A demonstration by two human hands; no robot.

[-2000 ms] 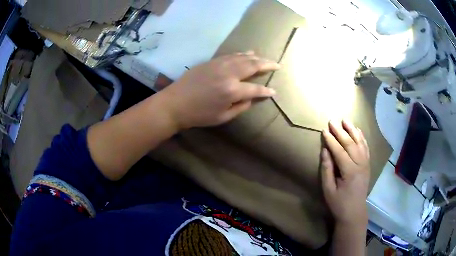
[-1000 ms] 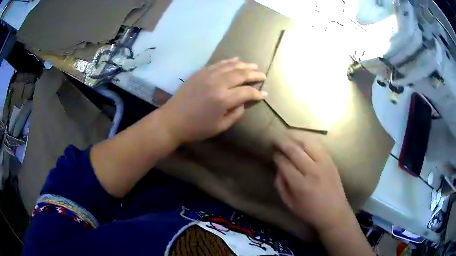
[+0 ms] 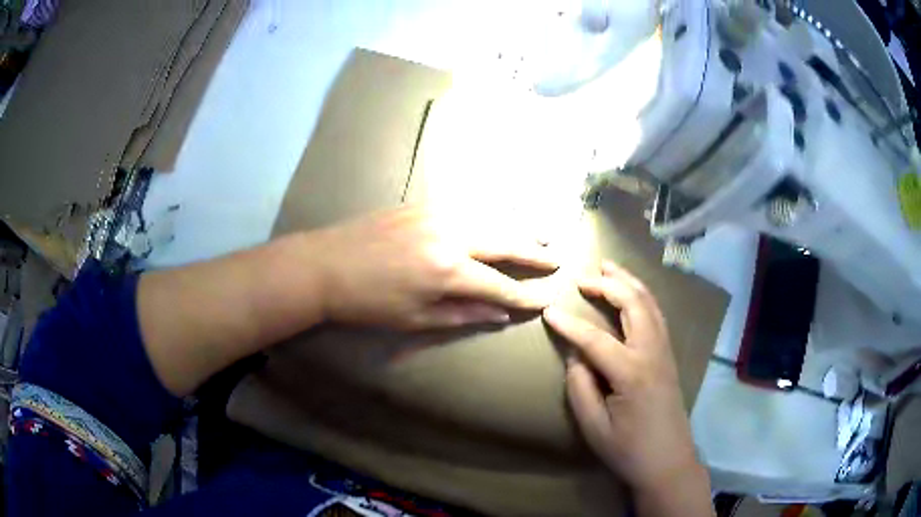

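Note:
The khaki-brown garment panel [image 3: 444, 394] lies on the white table under the machine head and hangs over the front edge. The patch pocket lies on it, mostly washed out by the lamp glare; its dark left edge line shows. My left hand [image 3: 434, 273] lies flat over the pocket's lower part. My right hand [image 3: 626, 374] presses at the pocket's lower right, fingertips almost meeting the left hand's. The presser foot and needle area [image 3: 596, 192] is just beyond the fingers; glare hides the needle itself.
The white sewing machine [image 3: 747, 151] stands at right. A black phone with a red edge [image 3: 780, 313] lies right of the panel. A stack of cut panels [image 3: 91, 111] lies at upper left. Small tools or scraps [image 3: 858, 429] lie at the table's right end.
The view has shifted, with the machine head larger. My left hand has moved from the pocket's left edge onto its lower part. My right hand has come up beside it.

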